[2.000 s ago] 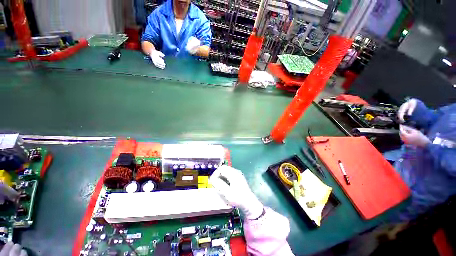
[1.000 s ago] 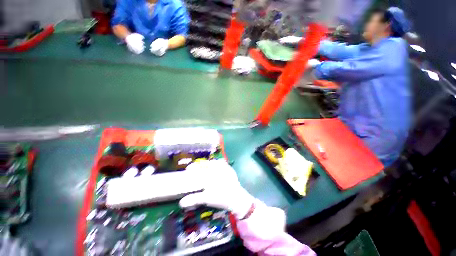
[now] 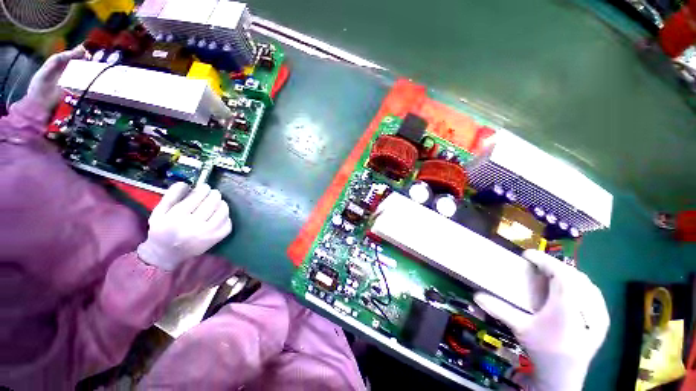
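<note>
A green circuit board [image 3: 336,263] lies component side up on a red pad [image 3: 317,229], in the middle and right of the view. A long white heatsink [image 3: 458,244] crosses it. Two copper-red wound rings [image 3: 418,164] and a finned heatsink [image 3: 546,183] are at its far side. My right hand [image 3: 553,313], in a white glove, is around the right end of the long heatsink, thumb and fingers on its two sides. It hides that end. My left hand is not in view.
At the left, a person in pink has two white-gloved hands [image 3: 187,225] at a similar board [image 3: 256,126] on another red pad. A black tray [image 3: 632,328] with a yellow tape roll [image 3: 657,308] is at the right edge. A fan [image 3: 38,9] is at top left.
The view has turned left and down, bringing the neighbouring board and person into it. My right hand has stayed at the long heatsink's right end. The two workers in blue are out of view.
</note>
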